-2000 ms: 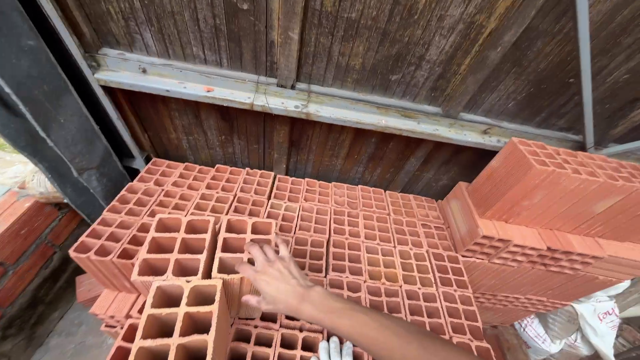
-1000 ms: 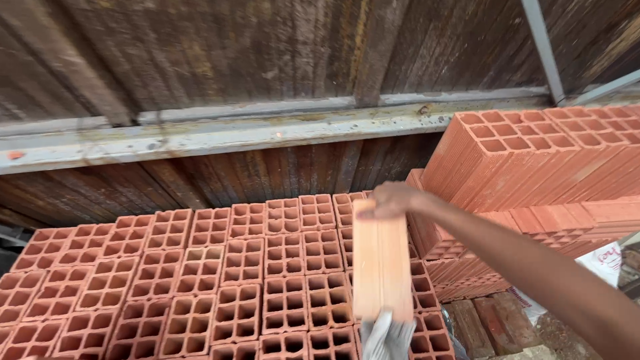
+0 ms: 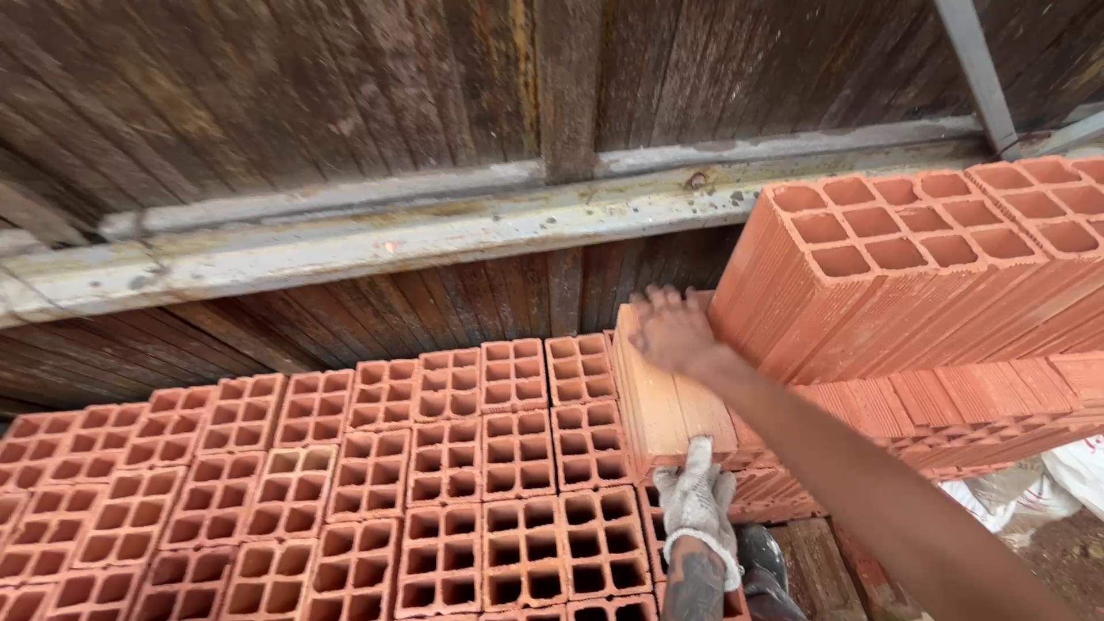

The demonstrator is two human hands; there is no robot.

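Observation:
A pale orange hollow clay brick (image 3: 677,414) lies on its side at the right end of the stacked bricks, against the taller bricks on the right. My bare right hand (image 3: 673,332) rests over its far end, fingers spread toward the wooden wall. My left hand (image 3: 697,496), in a whitish knit glove, grips its near end, one finger on top and the others below the edge. Hollow red clay bricks (image 3: 444,457) stand in tight rows to the left, their holes facing up. The underside of the pale brick is hidden.
Upright hollow bricks (image 3: 897,250) rise on a brick row (image 3: 957,397) at the right. A painted metal beam (image 3: 388,237) crosses the wooden plank wall (image 3: 345,95) behind. White sacks (image 3: 1069,474), wooden boards (image 3: 806,561) and a dark boot (image 3: 763,556) are low at the right.
The pale brick, held over the stack between both hands a second ago, now lies beside the taller bricks. Earliest, my right hand was on bricks farther left. The view has swung right.

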